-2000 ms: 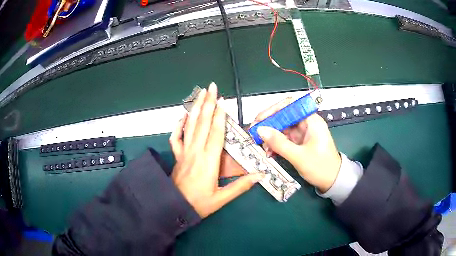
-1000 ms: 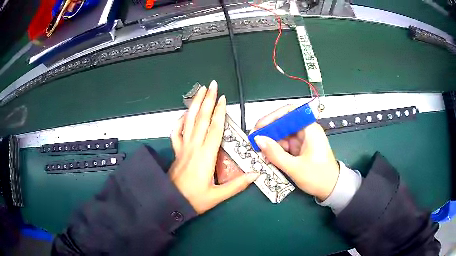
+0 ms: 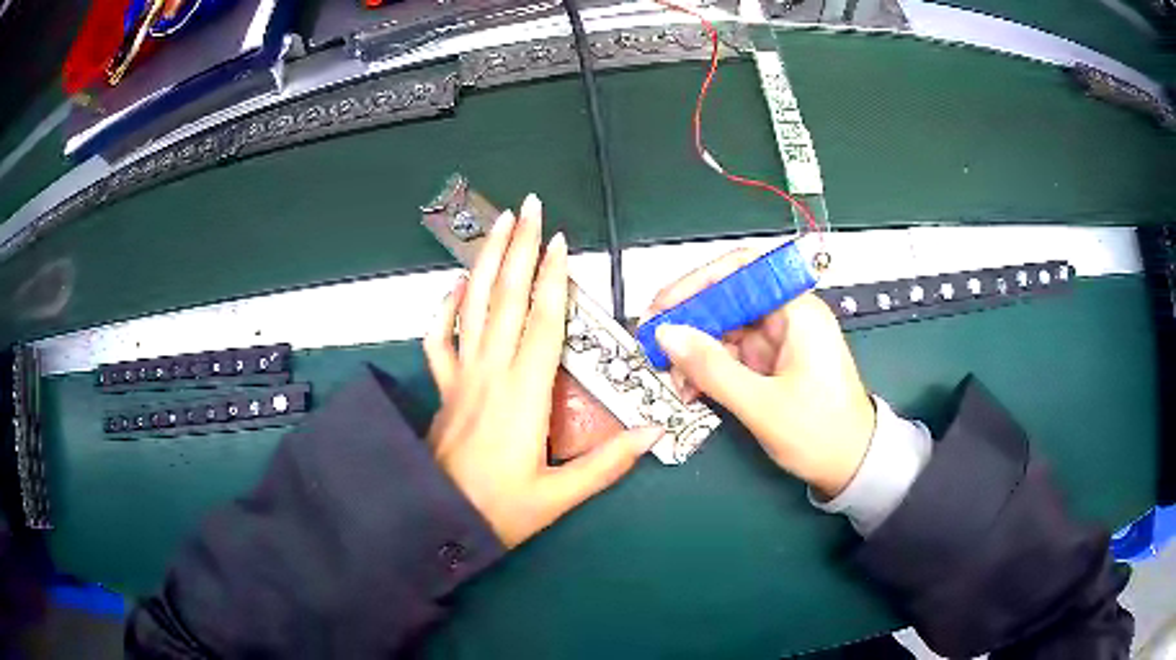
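Note:
A narrow grey-silver LED light bar module (image 3: 619,370) lies slanted, back side up, over a red-brown block (image 3: 577,423). My left hand (image 3: 506,374) lies across the module, fingers over its upper part and thumb at its lower edge, gripping it. The module's upper end sticks out beyond my fingertips. My right hand (image 3: 787,387) holds a blue taped test probe (image 3: 729,304) between thumb and fingers. The probe's lower end is at the module's right edge; its metal tips are hidden, so contact cannot be told.
Two short black modules (image 3: 206,410) lie left, another black strip (image 3: 954,291) right. A black cable (image 3: 596,155) runs from the back towards the block. A red wire (image 3: 703,116) runs to the probe, beside a labelled strip (image 3: 789,126). Grey modules (image 3: 342,114) line the far section.
The module has slid up and to the left under my left hand, so more of its upper end shows and its lower end is closer to my thumb. The probe stays in nearly the same place.

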